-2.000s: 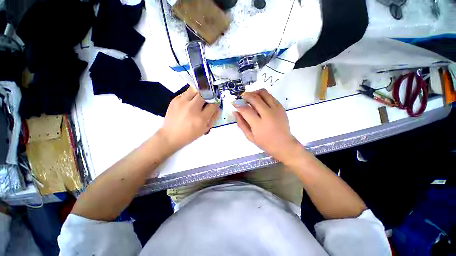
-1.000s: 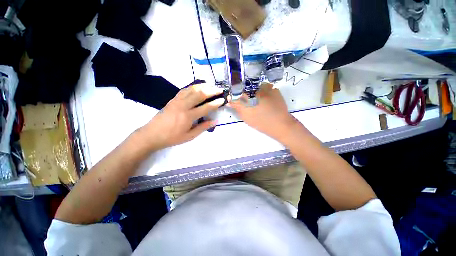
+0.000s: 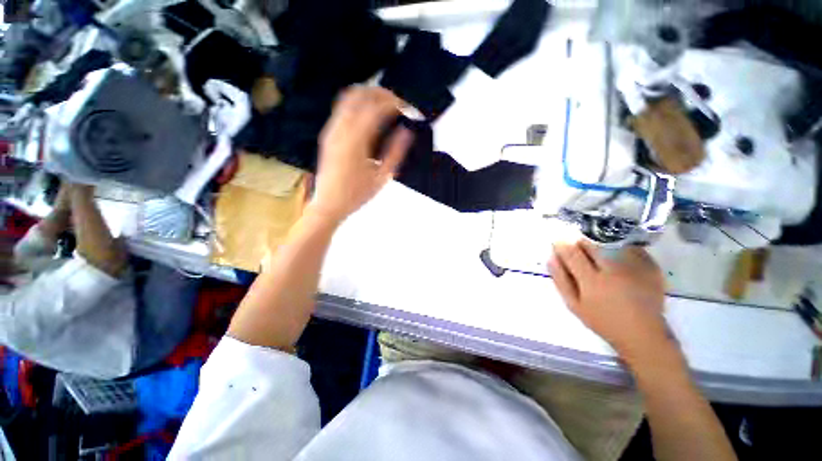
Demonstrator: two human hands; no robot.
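My left hand (image 3: pixel 359 153) is raised over the black cut pieces (image 3: pixel 424 72) left of the machine. It is blurred, with thumb and fingers apart; I cannot tell whether it holds anything. My right hand (image 3: pixel 613 284) is at the presser foot (image 3: pixel 606 225) of the white sewing machine (image 3: pixel 739 135), fingers bent over the table. What lies under its fingertips is hidden. A joined chain of black pieces (image 3: pixel 491 185) runs across the table to the machine. A small dark piece (image 3: pixel 492 262) lies on the table left of my right hand.
A heap of black fabric (image 3: pixel 315 54) lies at the back left. A plastic-wrapped brown package (image 3: pixel 257 212) is at the left table edge. Another worker's sleeve (image 3: pixel 77 315) and arms show at far left, near a grey machine part (image 3: pixel 126 131). A yellow-brown bar (image 3: pixel 744 273) stands right of the needle.
The view has turned left. My left hand has left the needle area and moved to the black pieces on the left. My right hand remains near the presser foot.
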